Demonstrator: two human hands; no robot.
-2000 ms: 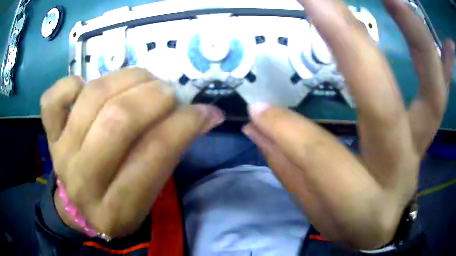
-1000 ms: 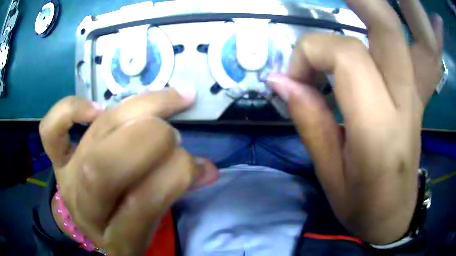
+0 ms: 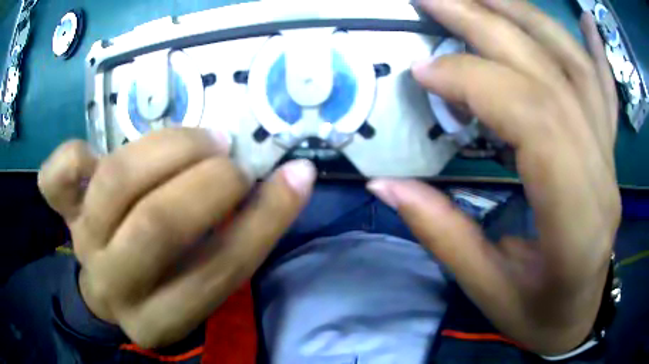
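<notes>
A pale silver three-ring panel (image 3: 409,92) lies along the bench's front edge, its rim on the far side. Its left and centre rings show blue areas around pale centre tongues. My left hand (image 3: 164,227) is curled over the panel's near left part, with the thumb tip at the dark centre notch; its inner fingers are hidden. My right hand (image 3: 526,163) is spread over the right end, index fingertip by the right ring and thumb apart from it near the front edge. The right hand hides much of the right ring and the panel's right end.
A loose round disc (image 3: 67,34) lies on the blue-green bench (image 3: 53,99) at the far left. Narrow silver strips lie at the left edge (image 3: 10,89) and the right edge (image 3: 630,78). The wearer's lap is below the bench edge.
Since one second ago the panel has shifted left. My right index finger and thumb have moved apart, away from the centre ring. My left thumb has moved up to the centre notch.
</notes>
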